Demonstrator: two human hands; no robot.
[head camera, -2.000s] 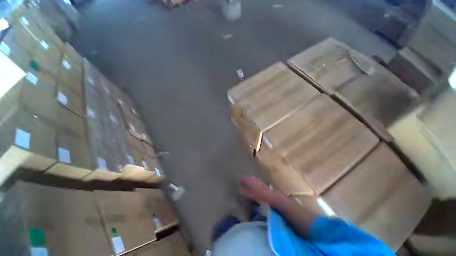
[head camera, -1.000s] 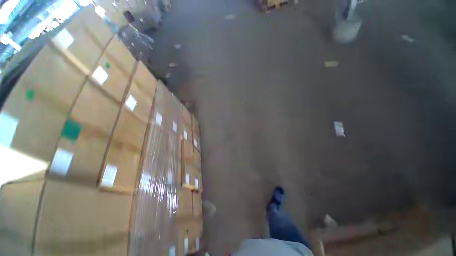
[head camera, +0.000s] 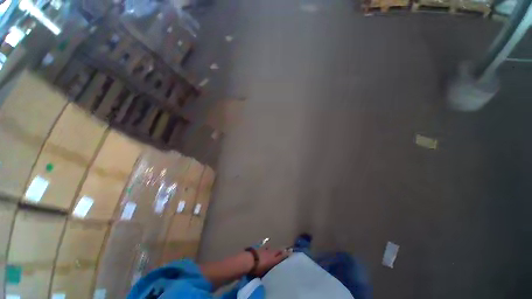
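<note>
My left hand (head camera: 270, 260) is at the bottom centre, in front of my light top, with a dark bracelet at the wrist and a blue sleeve. Its fingers are blurred, and a small shiny spot shows beside them; I cannot tell whether it holds anything. My right hand is out of the picture. Stacked brown cartons (head camera: 81, 157) with white labels and green stickers stand at the left, apart from my hand. Shiny stretch wrap (head camera: 160, 198) covers part of the stack.
Dark slatted stacks, possibly pallets (head camera: 131, 99), stand beyond the cartons. A pale round pillar base (head camera: 472, 90) is at the upper right. Wooden pallets (head camera: 431, 7) lie at the top edge. Paper scraps (head camera: 391, 254) lie on the concrete floor (head camera: 344, 152).
The carton stack on the right and my right hand have left the picture. My left hand has come into view. The pillar base has shifted right and down, and the left stack sits lower.
</note>
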